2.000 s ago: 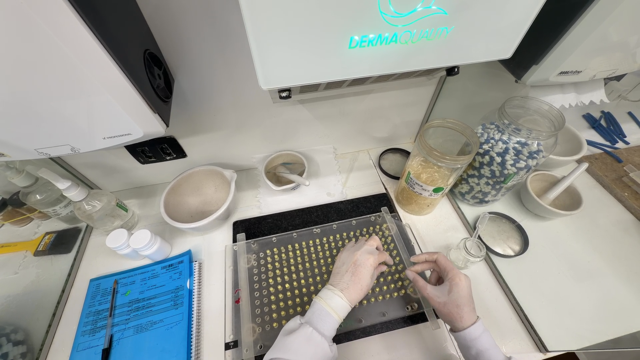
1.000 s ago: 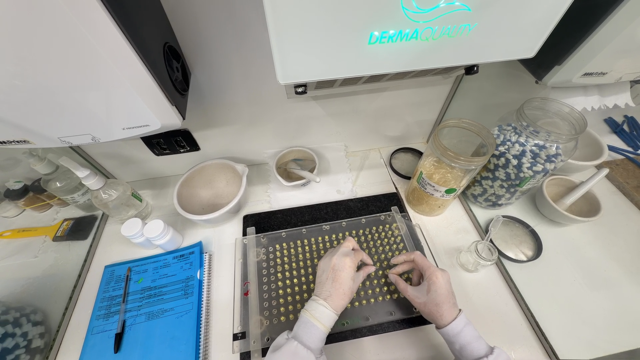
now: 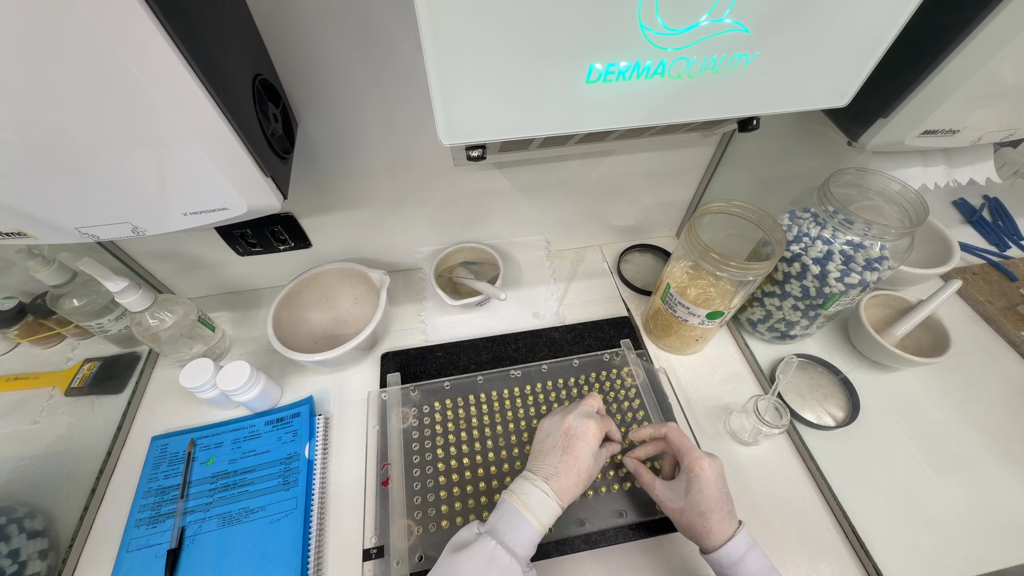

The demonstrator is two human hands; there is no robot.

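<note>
A clear plastic capsule-filling board point(image 3: 480, 384) lies on a black slab point(image 3: 512, 344), with rows of yellow-filled capsules point(image 3: 468, 456) standing in its holes. My left hand point(image 3: 572, 448), in a pale glove, is over the right half of the board, its fingertips bent down among the capsules. Close by on the right, my right hand point(image 3: 684, 480) has thumb and forefinger nearly together at the board's right side. Whether either hand pinches a capsule is too small to tell. The hands hide some of the rows.
Behind stand a white mortar point(image 3: 328, 312) and a small mortar with pestle point(image 3: 468, 276). Right are a jar of clear capsules point(image 3: 696, 288), a jar of blue-and-white capsules point(image 3: 832, 256), a glass vial point(image 3: 756, 420) and a black lid point(image 3: 816, 392). Left are white bottles point(image 3: 248, 384) and a blue folder point(image 3: 224, 480).
My right hand has moved from the board's right edge strip, where it was two seconds ago, to over the capsule rows near my left hand. The view has shifted slightly.
</note>
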